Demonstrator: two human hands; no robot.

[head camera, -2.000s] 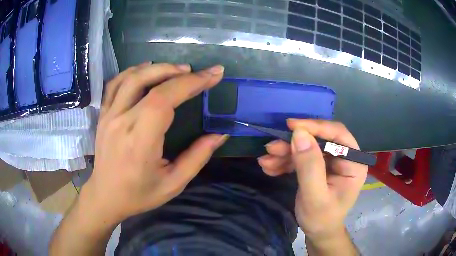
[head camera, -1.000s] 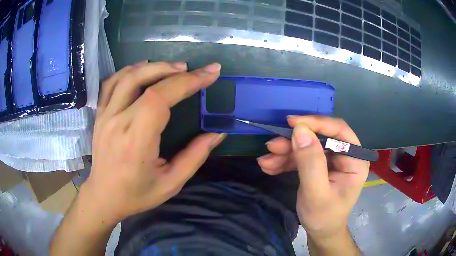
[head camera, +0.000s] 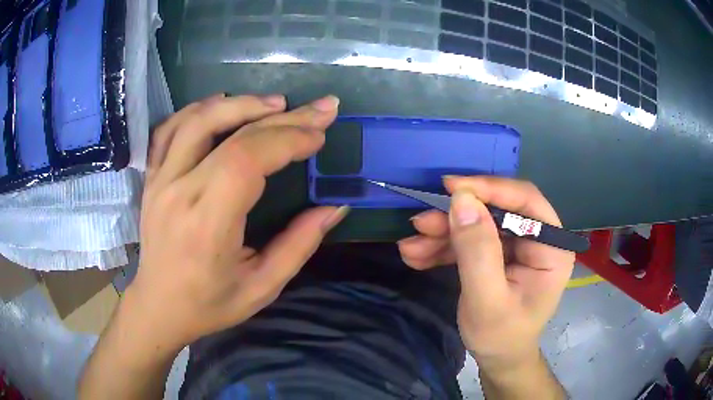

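A blue phone case [head camera: 438, 152] lies open side up on the dark green tabletop, its camera cutout at the left end. A small black rectangular pad [head camera: 339, 187] lies inside the case, beside the cutout on the side nearer me. My left hand [head camera: 227, 195] spans the case's left end, index fingertip at the far edge and thumb at the near edge. My right hand [head camera: 496, 258] holds slim black tweezers [head camera: 430, 197] with a white label; their tips are at the pad's right end. Whether the tips touch the pad cannot be told.
A sticker sheet [head camera: 539, 39] with black rectangles at the right and empty outlines at the left lies behind the case. A glossy black tray [head camera: 113, 94] of blue cases stands at left on white ribbed packing sheet [head camera: 70, 223]. A red stool [head camera: 637, 269] is at lower right.
The case and both hands have shifted slightly left in view. The tweezer tips have moved from over the pad to its right end, leaving the pad more visible.
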